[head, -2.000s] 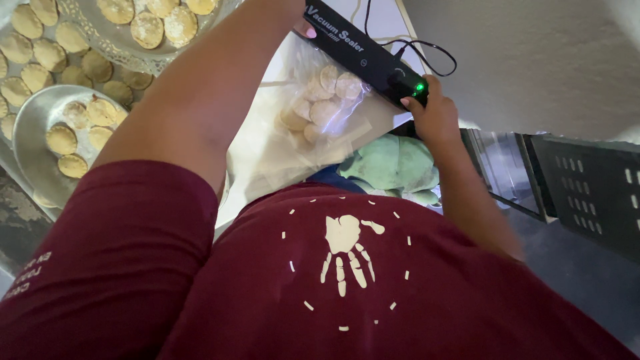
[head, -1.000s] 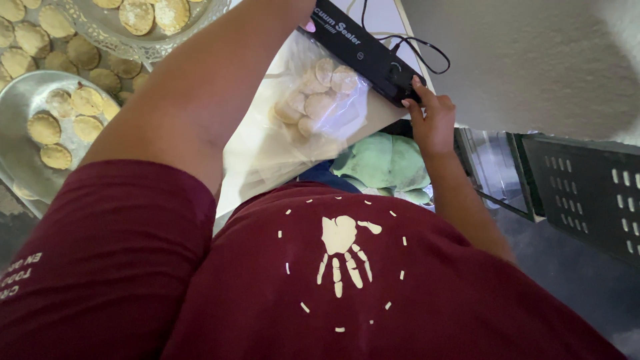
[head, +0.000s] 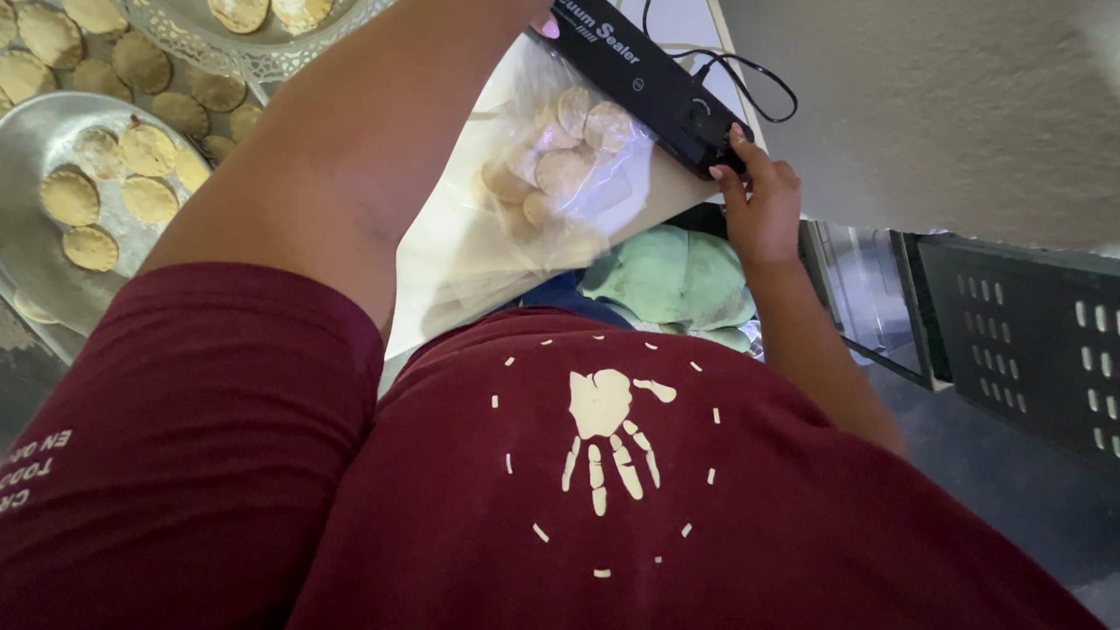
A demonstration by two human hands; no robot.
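A black vacuum sealer point(head: 652, 87) lies slantwise at the top of the view. My right hand point(head: 763, 197) has its thumb and a finger on the sealer's near right end. Of my left hand point(head: 549, 24), only a fingertip and part near the top edge show, at the sealer's other end; the rest is cut off. A clear plastic bag point(head: 612, 188) holding several round, pale filled pastries point(head: 562, 172) lies against the sealer's lower long side. The bag's edge under the sealer is hidden.
A white work surface point(head: 429, 289) lies under the bag. At left are a metal pan point(head: 35, 131) of pastries, a lacy-rimmed tray point(head: 223, 52) and more loose pastries. A black cable point(head: 759, 66) loops behind the sealer. Green cloth point(head: 669, 276) and a perforated dark panel point(head: 1032, 337) are at right.
The green light seen on the sealer's right end two seconds ago no longer shows. My right hand's fingers have shifted over that end.
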